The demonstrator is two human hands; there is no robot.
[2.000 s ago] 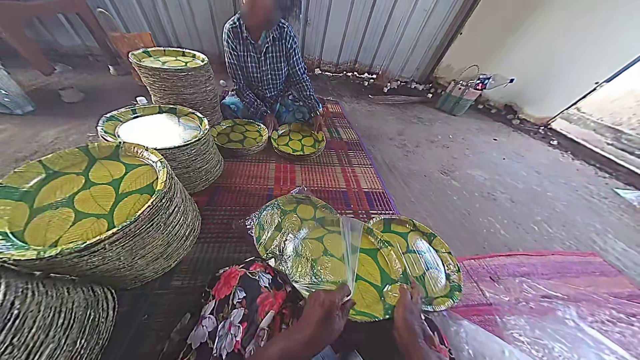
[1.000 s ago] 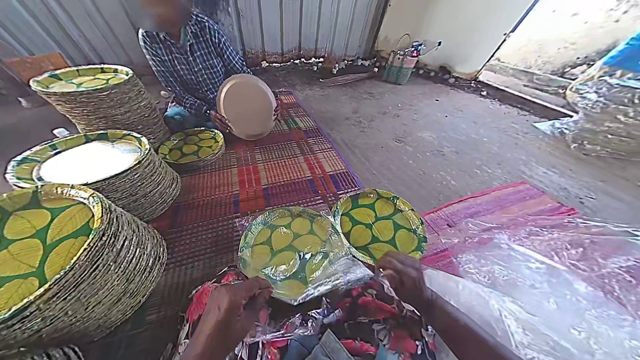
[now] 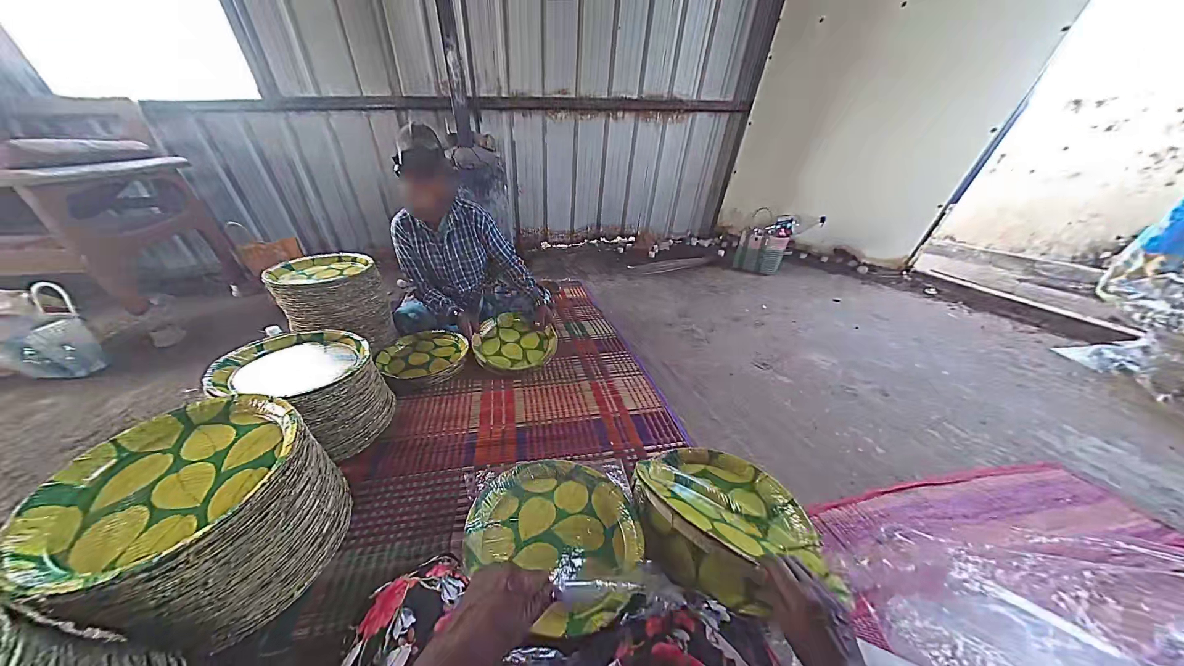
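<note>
Over my floral-clothed lap, leaf-patterned green and yellow plates (image 3: 555, 523) lie in a clear plastic bag. My left hand (image 3: 499, 606) grips the near edge of this bagged bundle. To its right, a second set of leaf-patterned plates (image 3: 731, 509) leans tilted, its near right edge against my right hand (image 3: 805, 601). That hand is blurred, and how its fingers close on the plates cannot be told. Shiny plastic film (image 3: 601, 587) stretches between the two sets near my left hand.
Tall plate stacks (image 3: 250, 536) stand at the left, with more stacks (image 3: 342, 407) behind. A person (image 3: 458, 250) in a checked shirt sits on the woven mat (image 3: 546, 407), handling plates (image 3: 513, 342). Clear plastic sheets (image 3: 1008, 592) lie on a pink mat at the right.
The right-hand plates, flat on the mat a second ago, are now tilted up at my right hand. The other person's plate, raised a second ago, is now down on the mat. The view has tilted up.
</note>
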